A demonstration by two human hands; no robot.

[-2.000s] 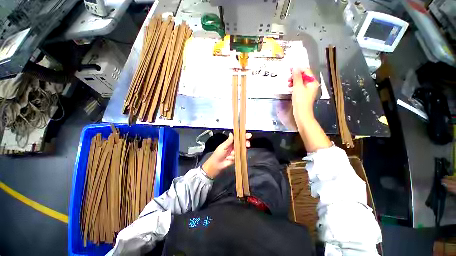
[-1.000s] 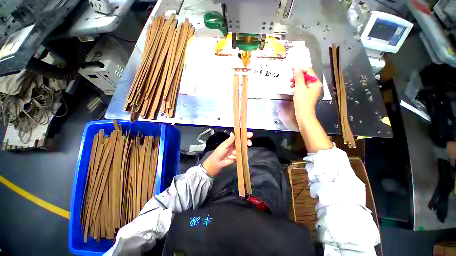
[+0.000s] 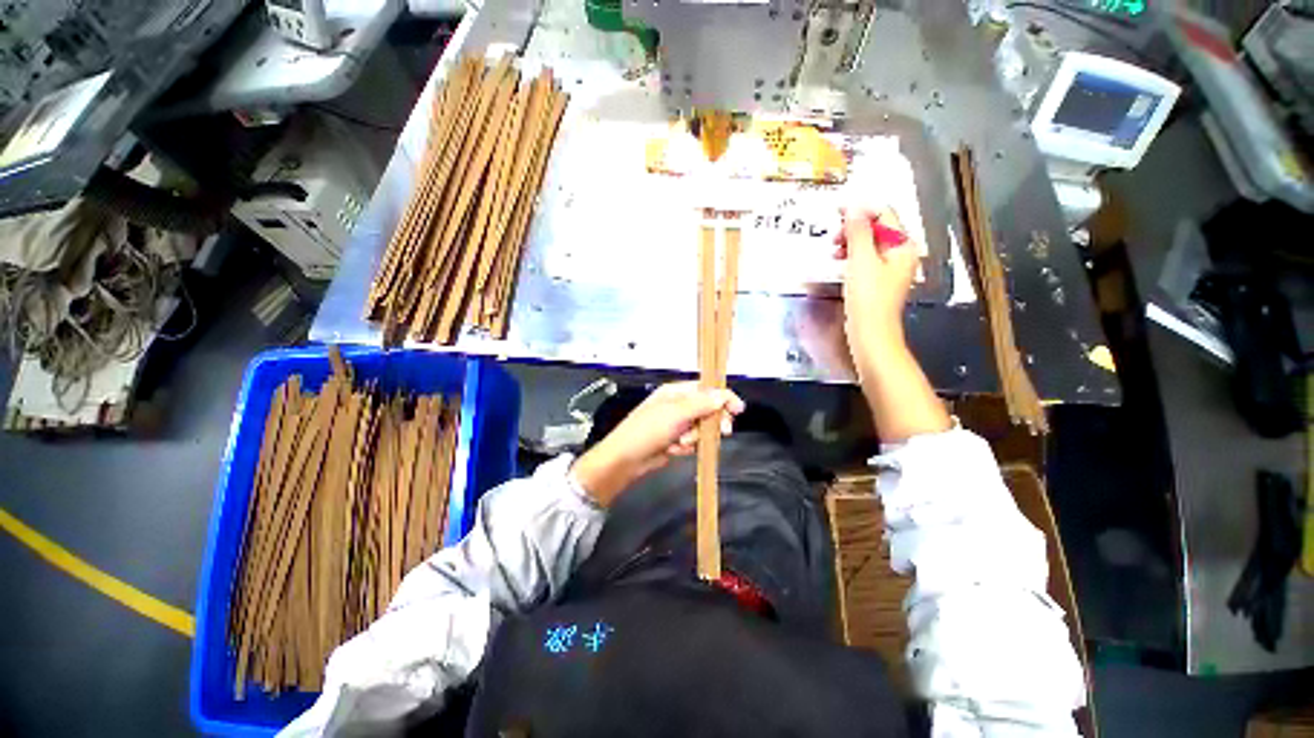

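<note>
Two brown straps run from the white template over the table's front edge to my lap. Their far ends lie at a slot in the template; their lower parts overlap. My left hand is closed around them just below the table edge. My right hand rests at the template's right side with a small pink-red item at its fingertips; whether it is held or worn is unclear. The grey machine head stands above the template, with yellow-orange clamp pieces below it.
A strap pile lies on the table's left, a few straps on its right. A blue crate of straps stands left of my lap, a cardboard box on the right. A control panel stands at right back.
The template and clamp have shifted slightly right relative to the machine head, and its green part no longer shows above them. My left hand has closed over the straps, whose lower ends have come together.
</note>
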